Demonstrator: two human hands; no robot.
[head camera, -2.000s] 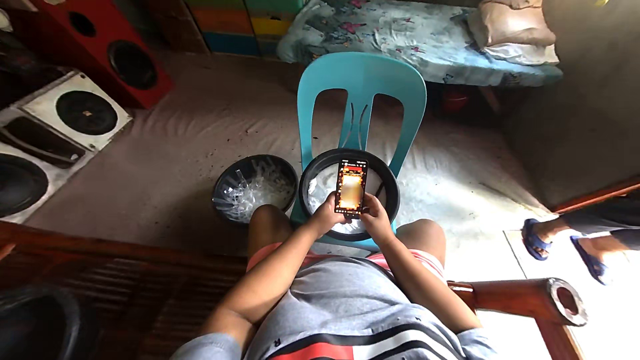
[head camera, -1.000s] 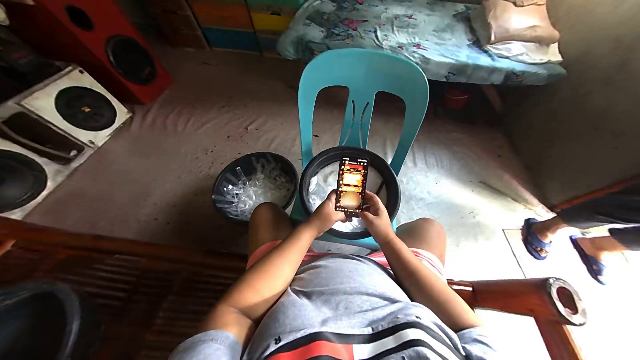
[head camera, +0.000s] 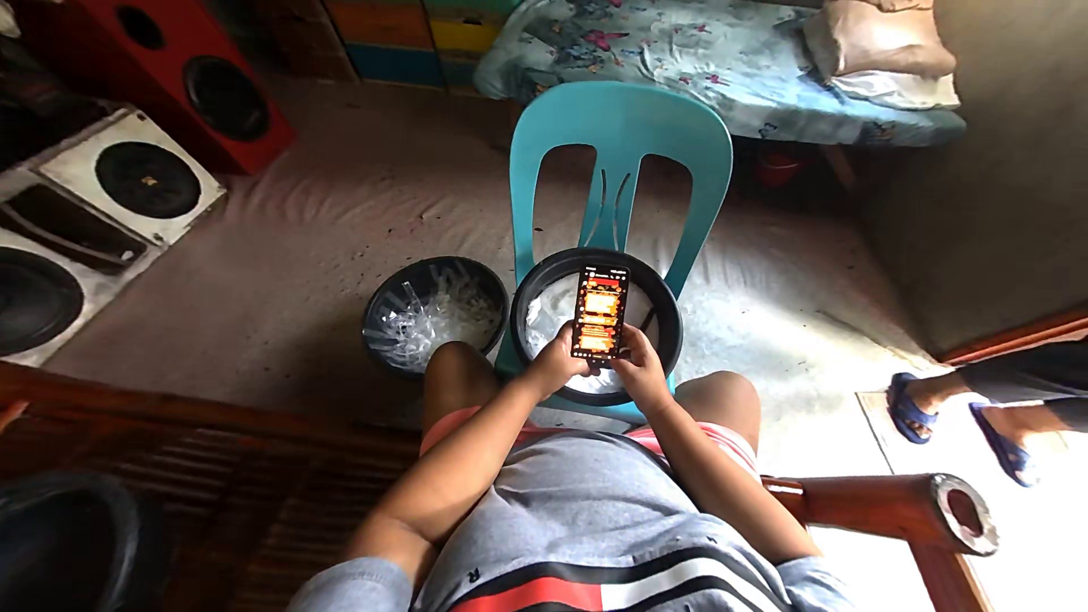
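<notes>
A smartphone (head camera: 600, 313) with a lit orange and black screen is held upright between both hands. My left hand (head camera: 559, 364) grips its lower left edge, and my right hand (head camera: 639, 365) grips its lower right side. Beneath the phone, a round black basin (head camera: 671, 327) with white material inside rests on the seat of a teal plastic chair (head camera: 625, 115). On the floor to the left stands a second black basin (head camera: 374, 327) holding clear plastic strips or bags (head camera: 416, 319); which of these they are I cannot tell.
Loudspeakers (head camera: 149, 180) line the left side. A cloth-covered bed or bench (head camera: 714, 59) with pillows (head camera: 884, 42) stands beyond the chair. Another person's feet in blue sandals (head camera: 911, 408) are at the right, near a wooden armrest (head camera: 884, 506). A dark tub (head camera: 123, 544) sits at lower left.
The picture on the phone's screen has changed. Both hands keep their hold on the phone in about the same place.
</notes>
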